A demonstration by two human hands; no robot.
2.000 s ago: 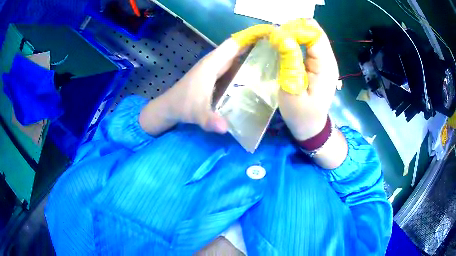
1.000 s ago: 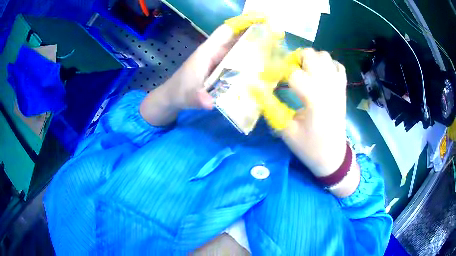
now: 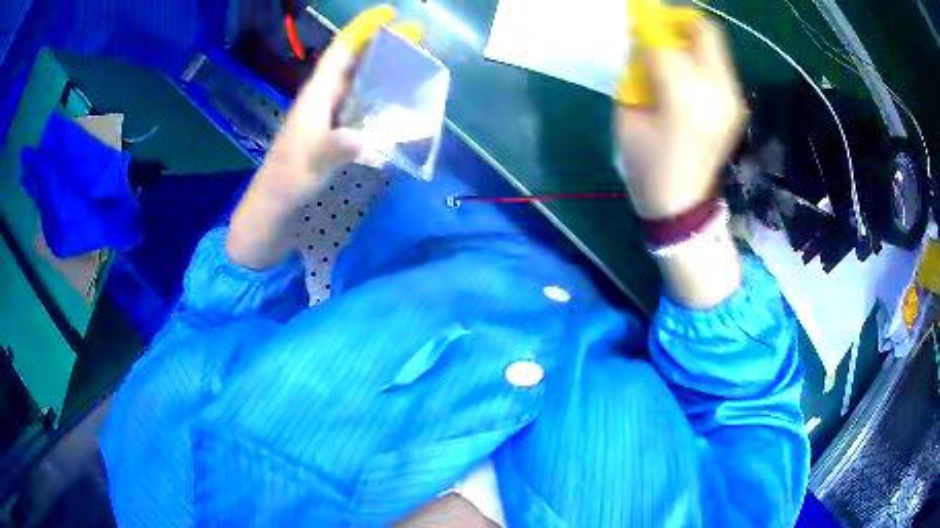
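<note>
My left hand [image 3: 309, 144], with yellow finger cots, grips a silvery, glary block of plates [image 3: 400, 98] by its left side. The block is tilted above the bench edge, and its lower corner points down. My right hand [image 3: 680, 113], also with yellow finger cots, is blurred over the right side of the white sheet [image 3: 557, 46]. Its fingers hide their undersides, so I cannot tell whether it holds anything. A red lead wire [image 3: 557, 196] with a small end connector runs left from behind my right wrist, across the bench edge.
A black light engine [image 3: 825, 186] with a white cable [image 3: 825, 88] over it is at the right. White papers [image 3: 814, 289] lie below it. A blue cloth-like piece [image 3: 82, 186] is at the far left. A perforated metal surface [image 3: 335, 222] is below my left hand.
My left hand has moved up and left with the block. My right hand has left the block and moved up and right. The red wire's connector end now shows over the bench edge.
</note>
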